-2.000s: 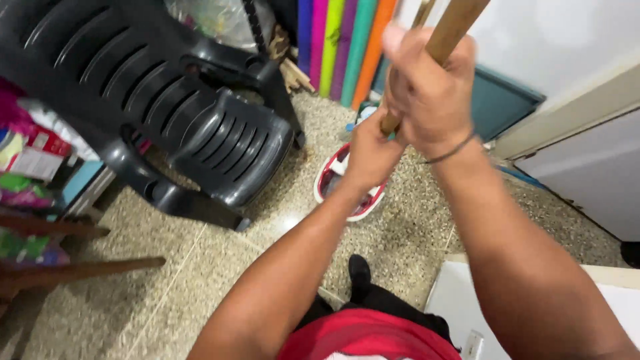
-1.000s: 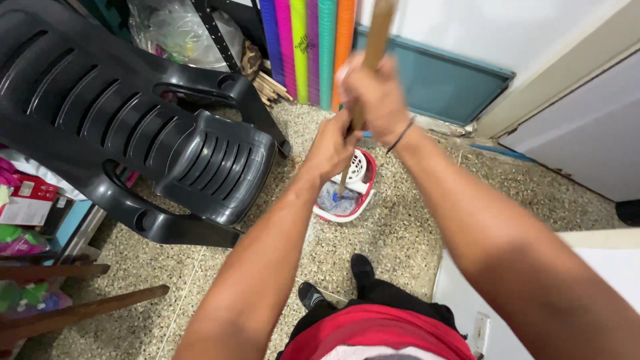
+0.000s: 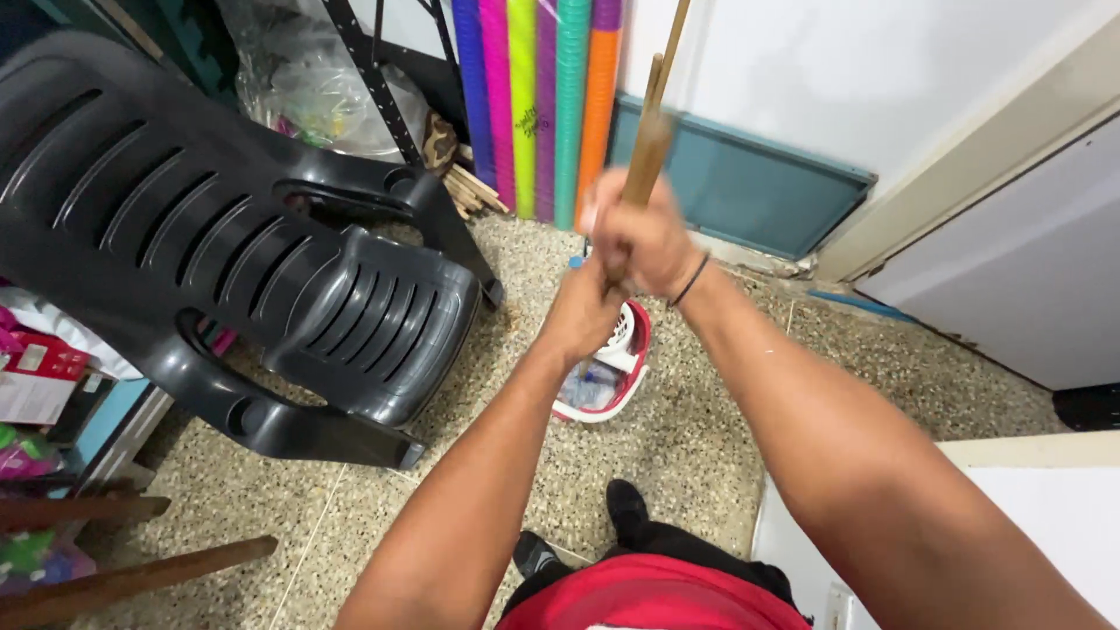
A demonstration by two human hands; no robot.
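Both my hands grip a wooden mop handle point(image 3: 647, 157), which stands nearly upright over a red and white mop bucket point(image 3: 639, 372). My left hand point(image 3: 582, 306) is closed around the lower part of the handle. My right hand point(image 3: 643, 227), with a dark band at its wrist, is closed just above it and blurred. Inside the bucket are a white wringer basket point(image 3: 619, 328) and the pale mop head point(image 3: 586, 391), partly hidden by my left hand and forearm. The bucket stands on the speckled floor in front of my feet.
A black plastic armchair point(image 3: 376, 324) stands at left. Colourful tubes point(image 3: 547, 114) lean on the wall beside a teal panel point(image 3: 735, 175). Wooden legs point(image 3: 175, 569) jut in at lower left. A white surface point(image 3: 1041, 507) lies at lower right, below a door point(image 3: 1006, 245).
Two seconds ago the mop head was not visible in the bucket; one second ago it showed there. Both hands stay on the handle, which has changed its tilt. The view has shifted somewhat.
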